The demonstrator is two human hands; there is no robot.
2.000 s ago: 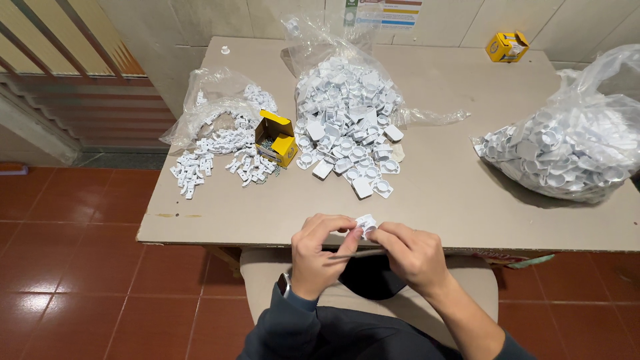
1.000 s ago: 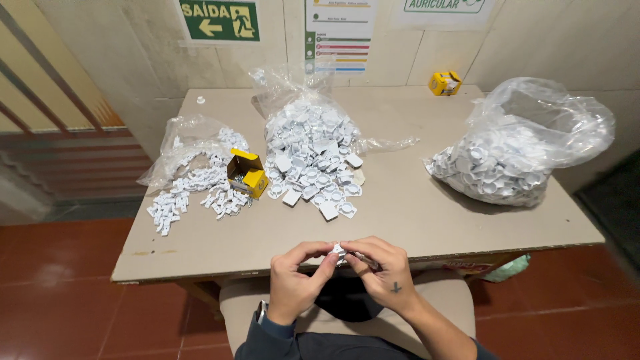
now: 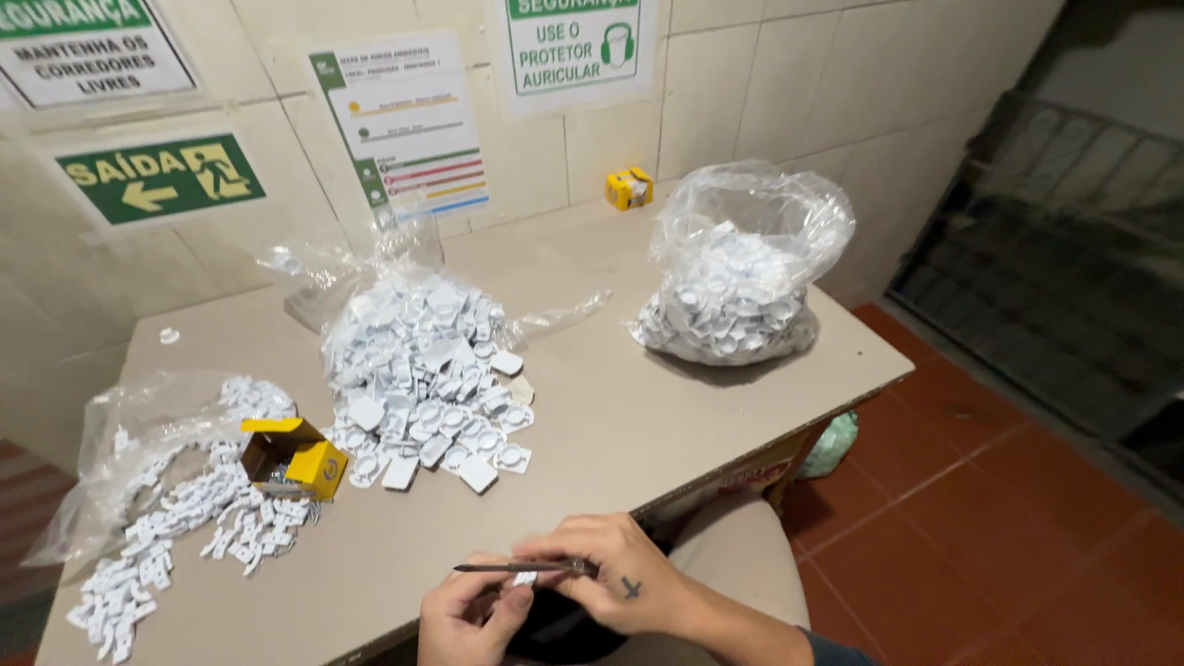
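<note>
My left hand (image 3: 476,606) pinches a small white plastic part (image 3: 525,577) between thumb and fingers at the table's front edge. Over it, my right hand (image 3: 615,569) grips a screwdriver (image 3: 518,567) whose dark shaft points left across the left hand; its handle is mostly hidden in the fingers. Ahead lies a heap of white plastic housings (image 3: 435,370), spilling from a clear bag. Further left, an open yellow box (image 3: 319,467) containing small metal screws stands beside small white plastic pieces (image 3: 185,499).
A full clear plastic bag of white parts (image 3: 731,305) stands at the table's right. Near the wall is another yellow box (image 3: 629,189). A chair (image 3: 740,555) is under the front edge of the table (image 3: 592,444). Signs hang on the tiled wall.
The screwdriver is now plainly visible in my right hand, lying across above my left; one second ago both hands were together at the small white part. The view has turned and shifted.
</note>
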